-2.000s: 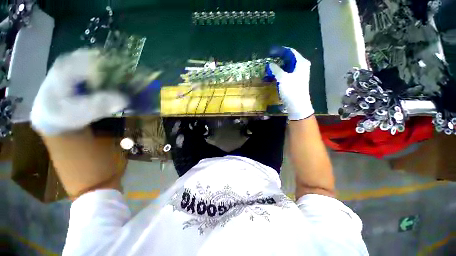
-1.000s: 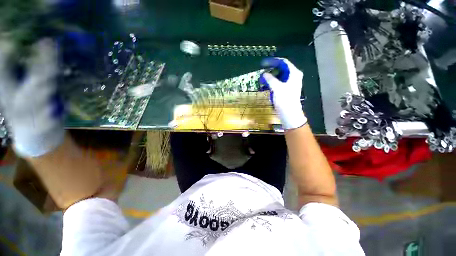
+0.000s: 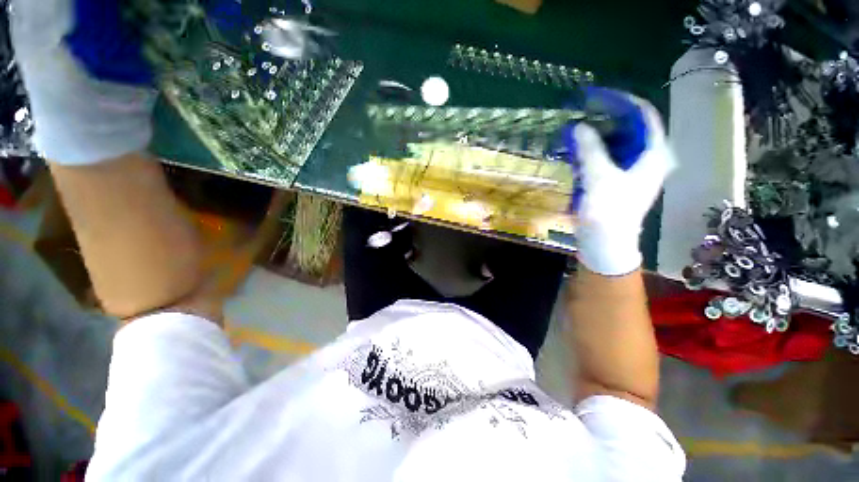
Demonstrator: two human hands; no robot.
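Observation:
My right hand (image 3: 617, 184), in a white glove with blue fingertips, grips the right end of a blurred PCB panel (image 3: 471, 120). The panel lies above a yellow board (image 3: 461, 198) at the bench edge, with thin wires across it. My left hand (image 3: 80, 89), also gloved, is at the upper left and partly blurred. Dark wires and green boards show beside its blue fingers; whether it holds them I cannot tell. A PCB panel with wires (image 3: 311, 118) lies slanted on the bench, right of my left hand.
A separate board strip (image 3: 523, 64) lies farther back on the green bench (image 3: 400, 56). A white tray (image 3: 702, 160) with wired boards and round end parts (image 3: 744, 273) stands at right. Pale sticks (image 3: 313, 231) are below the bench edge. Red cloth (image 3: 744, 329) is lower right.
The view has shifted and tilted. My left hand has moved away from the yellow board to the upper left. My right hand stays at the panel's right end.

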